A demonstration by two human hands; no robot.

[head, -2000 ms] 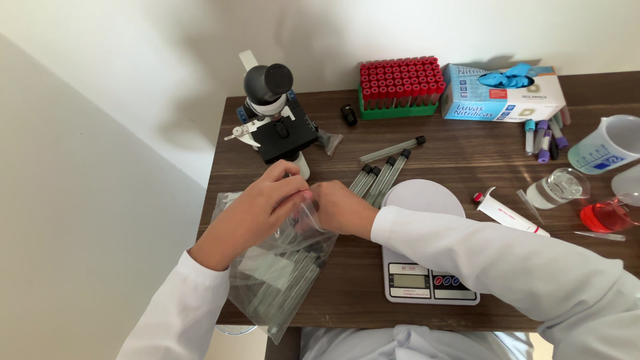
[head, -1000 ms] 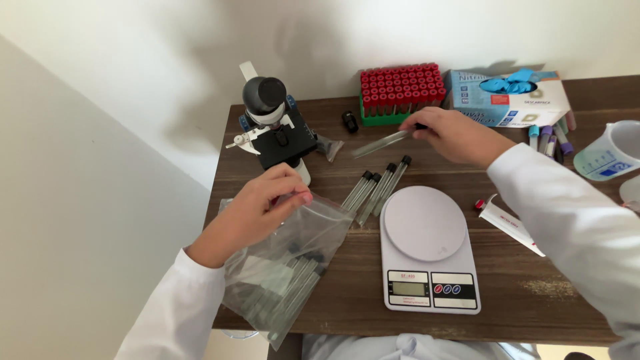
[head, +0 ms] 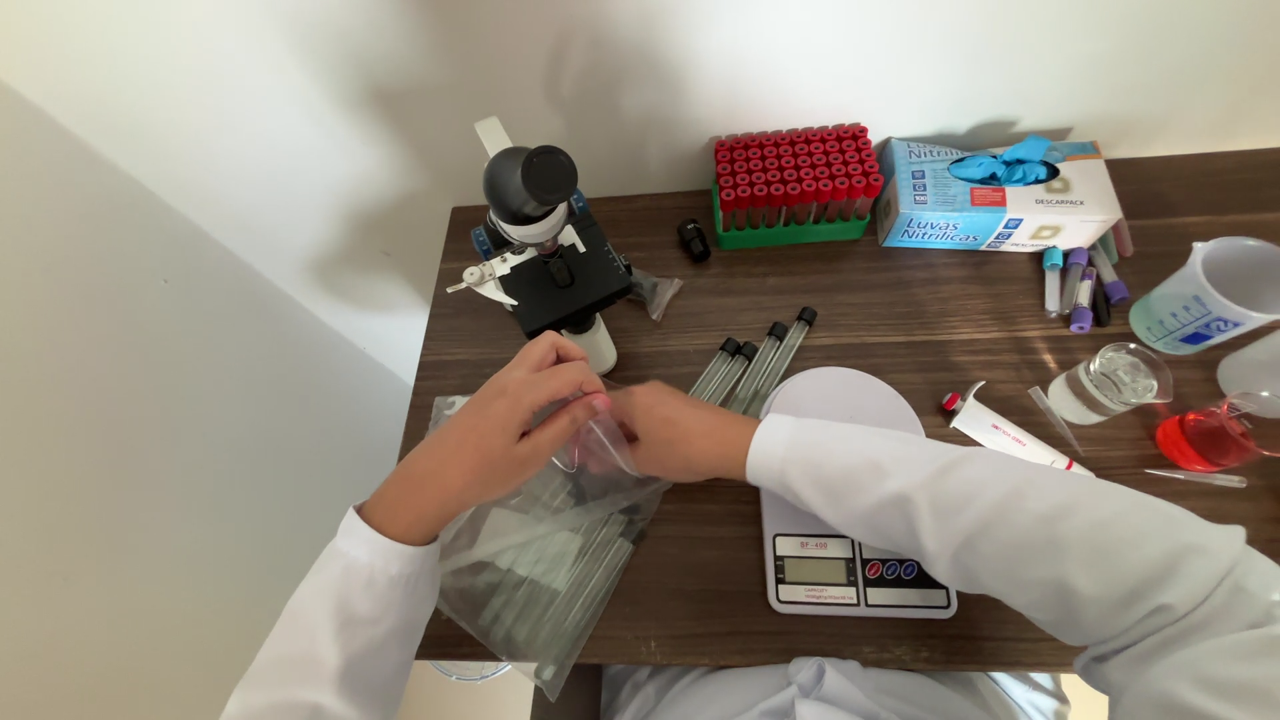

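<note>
My left hand (head: 510,430) pinches the rim of a clear plastic bag (head: 540,590), which lies at the table's front left with several glass tubes inside. My right hand (head: 670,430) is at the bag's mouth, against the plastic; its fingertips are hidden, so what it holds does not show. Just behind my right wrist, several black-capped glass tubes (head: 780,355) lie side by side on the table. My right forearm crosses over a white kitchen scale (head: 860,600).
Behind my hands stand a microscope (head: 560,270), a green rack of red-capped tubes (head: 790,240) and a nitrile glove box (head: 1000,210). To the right are a micropipette (head: 1010,430), glass beakers (head: 1110,385), a plastic jug (head: 1200,300) and capped sample tubes (head: 1080,290).
My right hand, seen a second ago holding a glass tube near the red-capped rack, is back at the bag's mouth. My left hand stays on the bag's rim.
</note>
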